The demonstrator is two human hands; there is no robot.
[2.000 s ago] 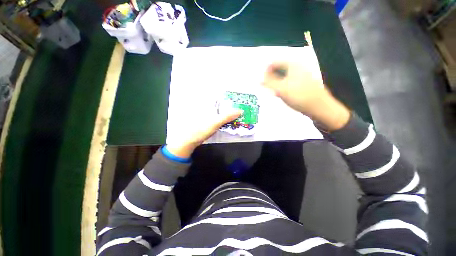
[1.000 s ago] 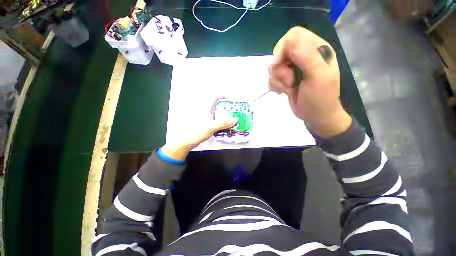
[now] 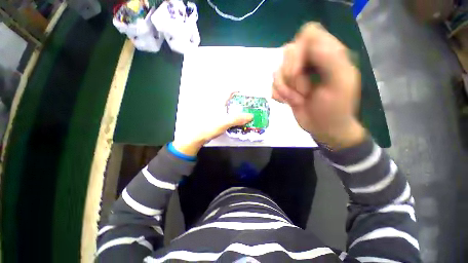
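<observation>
A green circuit board (image 3: 260, 118) lies in a white housing (image 3: 252, 137) on the white sheet (image 3: 220, 67). Red and dark wires show along the board's near edge. My left hand (image 3: 208, 128) holds the housing from the left, with the thumb on the board. My right hand (image 3: 323, 85) is raised above and to the right of the board, blurred, in a fist around a screwdriver. Only a dark green part of the handle (image 3: 314, 76) shows between the fingers; the shaft cannot be made out.
Two white housings with coloured wires and boards, one (image 3: 141, 28) beside the other (image 3: 177, 25), stand at the far left of the dark green bench (image 3: 149, 97). A white cable (image 3: 237, 18) lies at the far side. A pale rail (image 3: 114, 97) and green conveyor run along the left.
My right hand stays raised and shut, its fist turned and blurred; the screwdriver shaft seen one second ago no longer shows. My left hand keeps its hold. The whole view has shifted slightly.
</observation>
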